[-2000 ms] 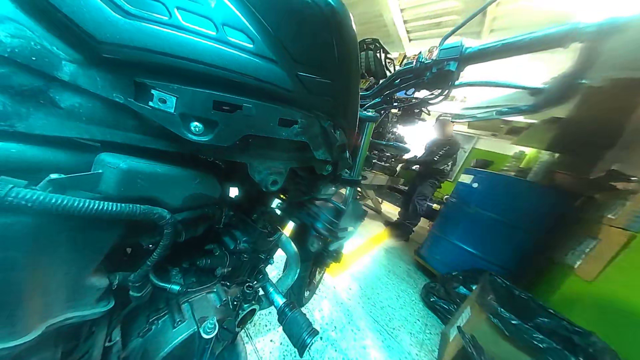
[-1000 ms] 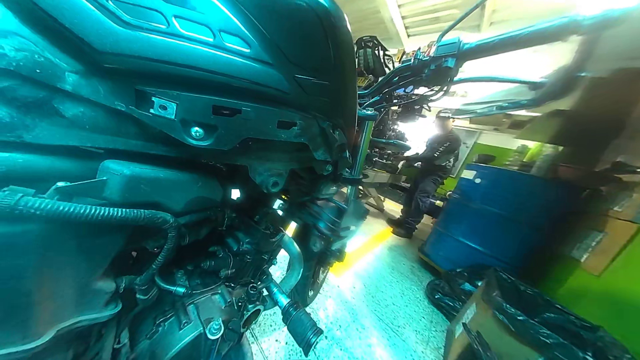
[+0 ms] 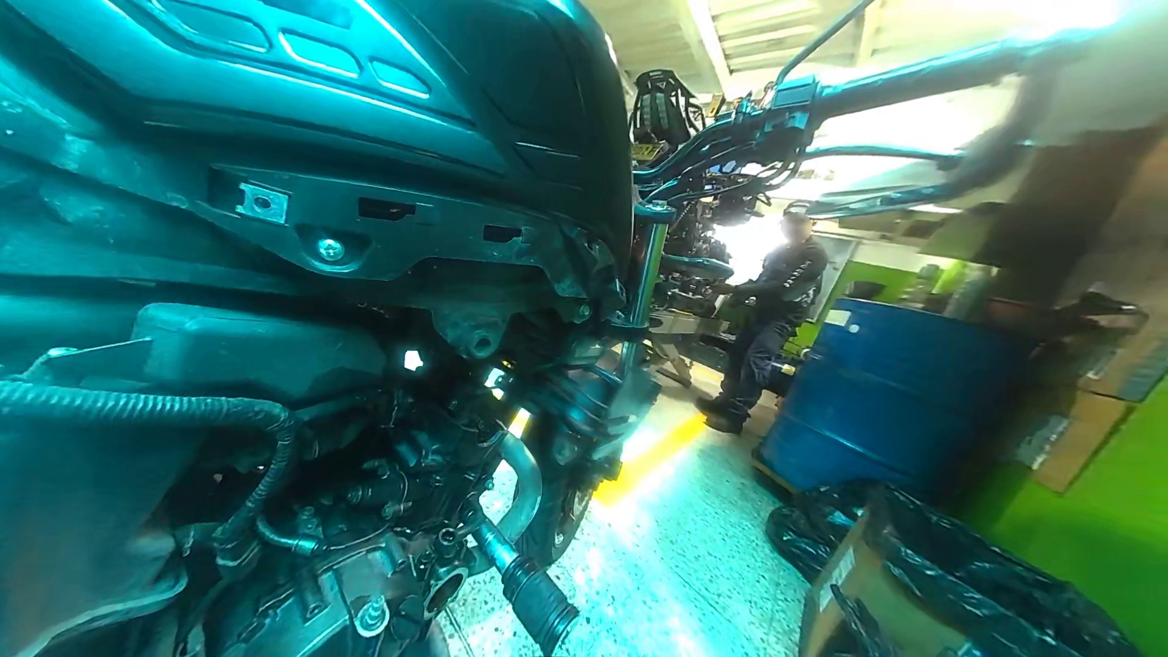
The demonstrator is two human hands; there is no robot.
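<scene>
Neither my left hand nor my right hand shows in the head view. A motorcycle fills the left and middle of the view, very close. Its fuel tank (image 3: 365,91) lies along the top, with a dark bracket (image 3: 438,228) below that bears a screw (image 3: 330,248). A corrugated hose (image 3: 182,407) curves down toward the engine (image 3: 319,584). A ribbed rubber footpeg (image 3: 540,602) sticks out at the bottom. The handlebar (image 3: 912,78) reaches to the upper right, above a fork tube (image 3: 650,274).
A person in dark clothes (image 3: 776,292) stands beyond the fork, near another motorcycle. To the right are a blue drum (image 3: 894,392), a cardboard box lined with a black plastic bag (image 3: 835,584) and stacked cardboard (image 3: 1072,438). A yellow line (image 3: 652,461) crosses the speckled floor.
</scene>
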